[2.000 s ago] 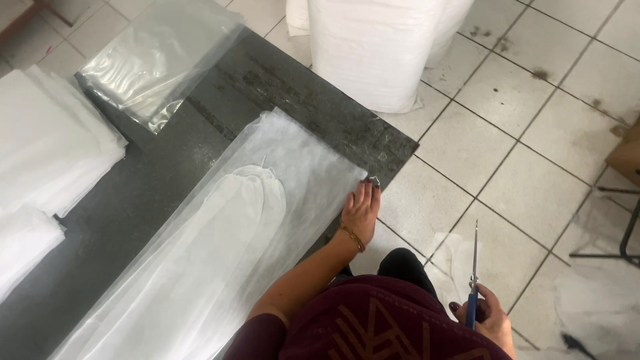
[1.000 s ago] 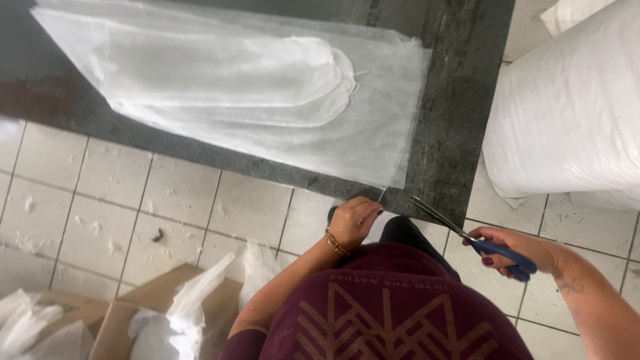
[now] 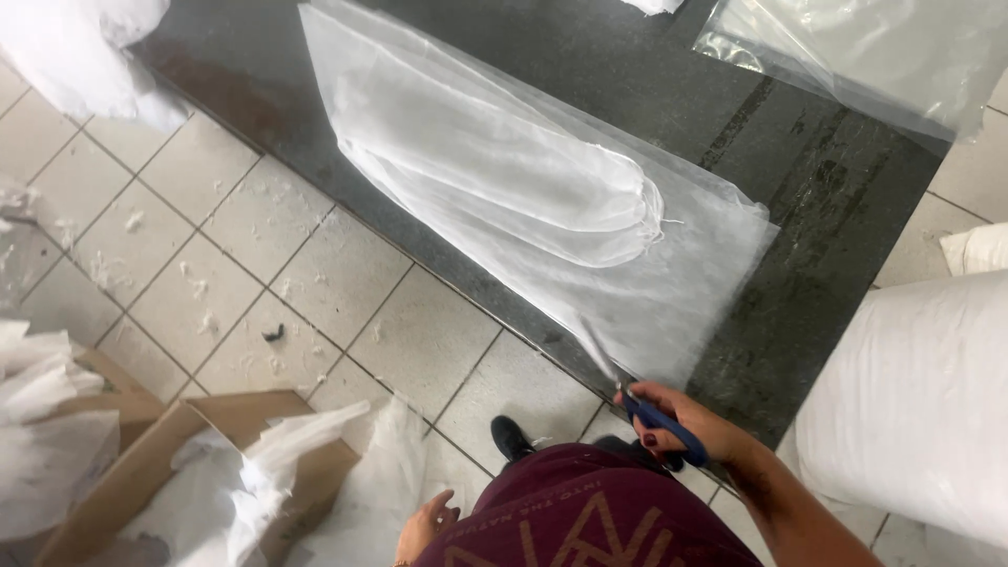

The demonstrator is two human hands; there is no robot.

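My right hand (image 3: 669, 421) grips the blue handles of a pair of scissors (image 3: 602, 350) near the table's front edge. The blades point up and left over the edge of a sheer white fabric piece (image 3: 701, 291), which lies flat on the dark table (image 3: 614, 87). On top of it rests a gathered white fabric piece with a rounded end (image 3: 504, 181) and loose threads at its tip. My left hand (image 3: 429, 524) hangs beside my body, below the table edge, with its fingers apart and nothing visible in it.
Clear plastic bags (image 3: 874, 63) lie at the table's far right corner. White fabric (image 3: 87, 55) hangs over the left end. A large white roll or bundle (image 3: 913, 394) stands at the right. An open cardboard box (image 3: 142, 465) with white scraps sits on the littered tile floor (image 3: 260, 260).
My left hand has moved away from the table edge to beside my body. My right hand has brought the scissors to the fabric's edge. The view has swung widely.
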